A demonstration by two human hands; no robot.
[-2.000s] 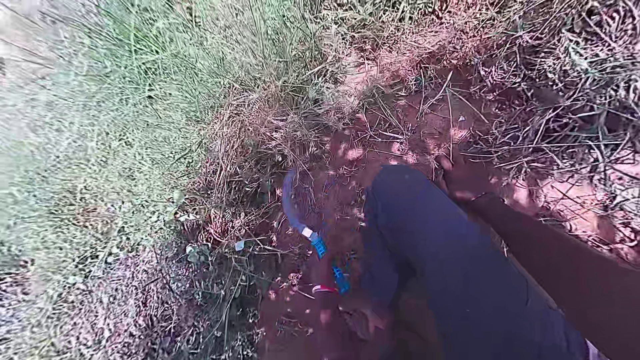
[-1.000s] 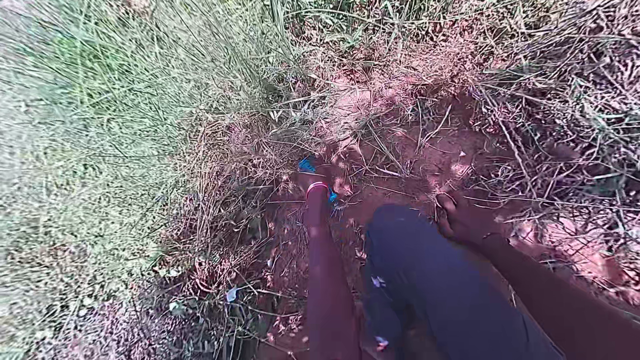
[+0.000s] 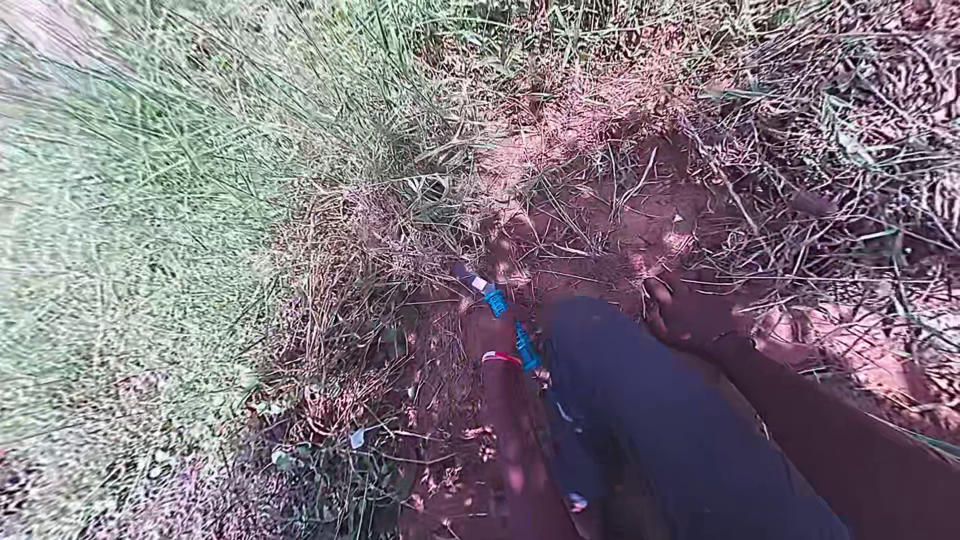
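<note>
My left hand [image 3: 491,334], with a red and white band at the wrist, is closed around the blue handle of a sickle [image 3: 526,351]. Its blade [image 3: 466,276] points up and left toward dry grass [image 3: 375,232]; the blade's far part is blurred or hidden. To the right, beyond my dark-trousered knee [image 3: 592,337], my right hand [image 3: 690,311] is low over the reddish soil beside dry stalks. Its fingers look apart, and nothing shows in them.
Tall green grass [image 3: 187,142] fills the left side. Cut or dry stalks [image 3: 840,187] lie tangled at the upper right. Reddish bare soil [image 3: 600,217] runs between them, with loose straw on it. A small pale scrap or leaf [image 3: 358,438] sits at the lower left.
My left hand has moved with the sickle, first up toward the dry grass, then back down. The sickle's curved blade showed more fully two seconds ago. My right hand stays near the soil.
</note>
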